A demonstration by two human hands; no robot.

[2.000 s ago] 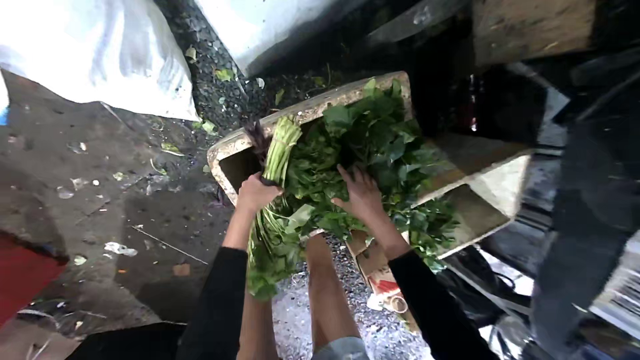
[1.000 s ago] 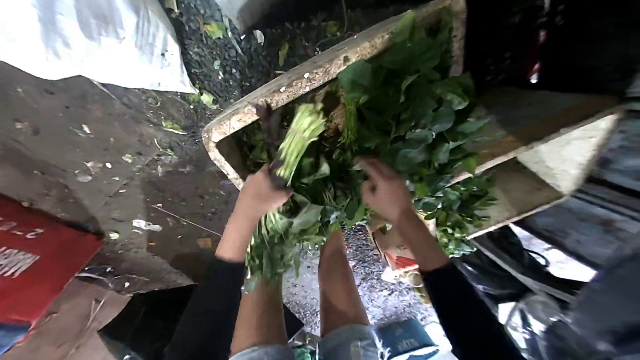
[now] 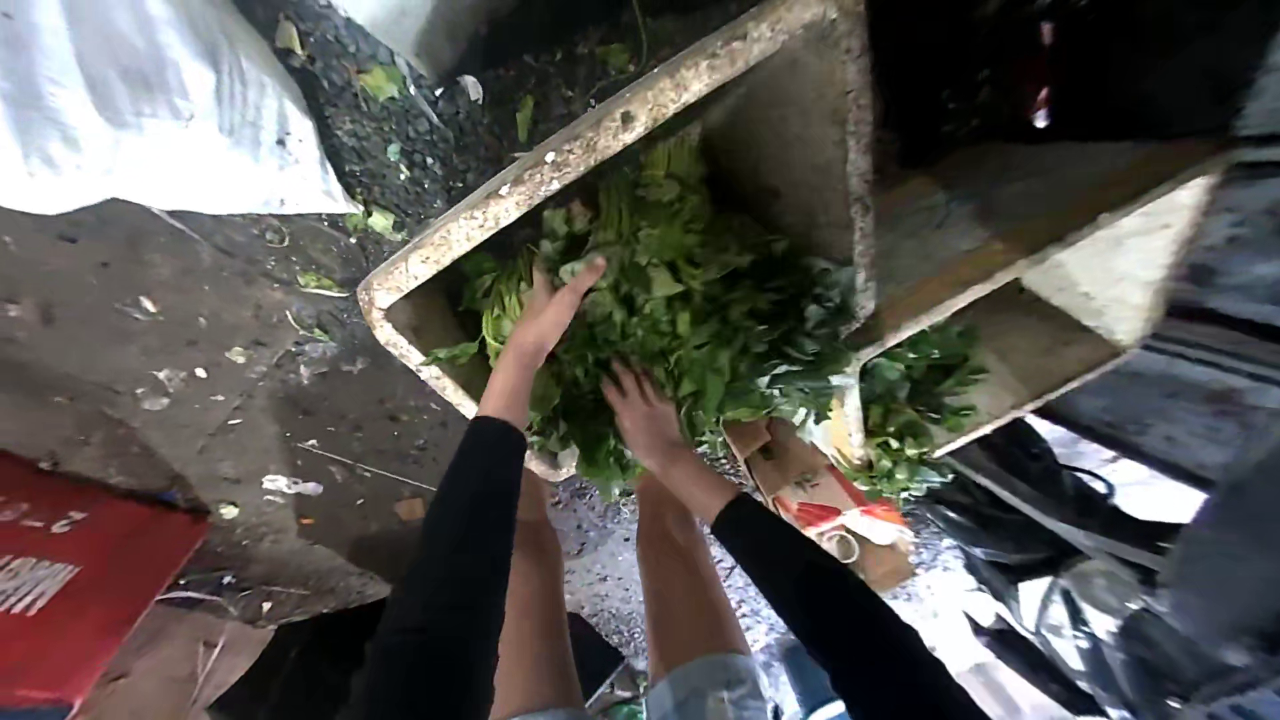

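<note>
Leafy green vegetables [image 3: 690, 300] with pale green stems lie piled in a worn, white-rimmed foam box [image 3: 560, 160] in front of me. My left hand [image 3: 550, 310] rests on the stems and leaves at the left part of the box, thumb and fingers apart. Lower and to the right, my right hand [image 3: 645, 415] lies with spread fingers on the leaves near the box's close edge. Neither hand is closed around a bunch. Leaves hide the fingertips in part.
A second foam box [image 3: 1080, 270] with some greens adjoins at the right. Torn cardboard [image 3: 800, 480] lies below it. A white sack [image 3: 150, 110] stands upper left, a red printed box [image 3: 90, 580] lower left. Leaf scraps litter the wet ground.
The stem bunch held by my left hand is no longer gripped; that hand has opened over the pile. Leaves that covered the box's right part have shifted, baring its inner wall.
</note>
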